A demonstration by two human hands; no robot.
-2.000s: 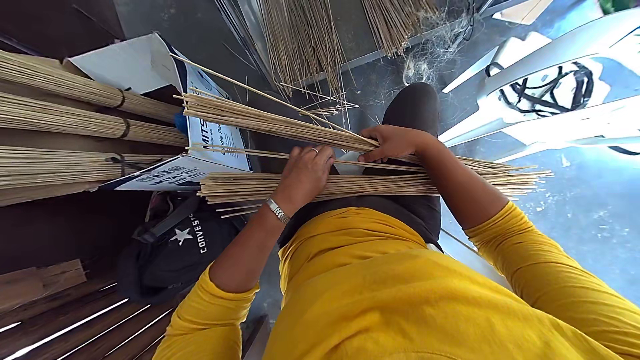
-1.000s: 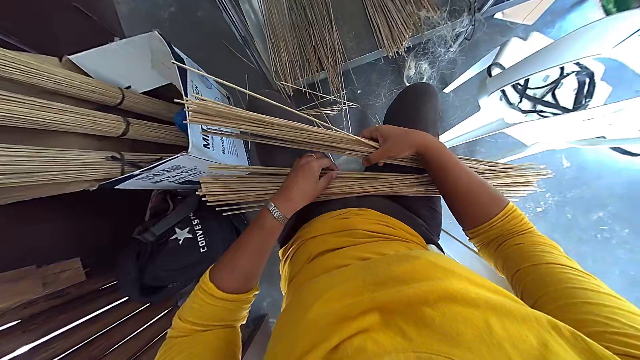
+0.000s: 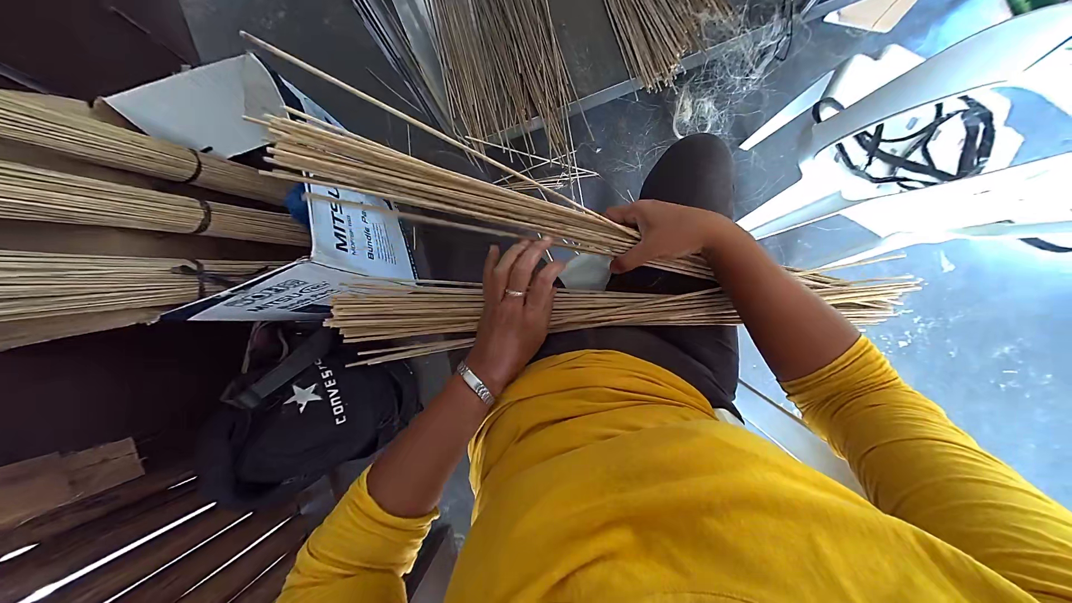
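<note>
My right hand is closed round a bundle of thin tan sticks that slants up to the left above my lap. One longer stick stands apart from that bundle at a steeper slant. A second loose bundle of sticks lies across my thighs, nearer my body. My left hand rests over this lower bundle, its fingers somewhat spread and their tips close beneath the upper bundle. Whether a stick is pinched in the left fingers cannot be made out.
Tied stick bundles lie by an opened cardboard box at left. A black backpack is below it. More sticks lie at the top, beside tangled fibres. A white plastic chair with black straps is at right.
My left hand's fingers have moved from a bent, pinching pose to a straighter one over the lower bundle. My right hand keeps its hold on the upper bundle.
</note>
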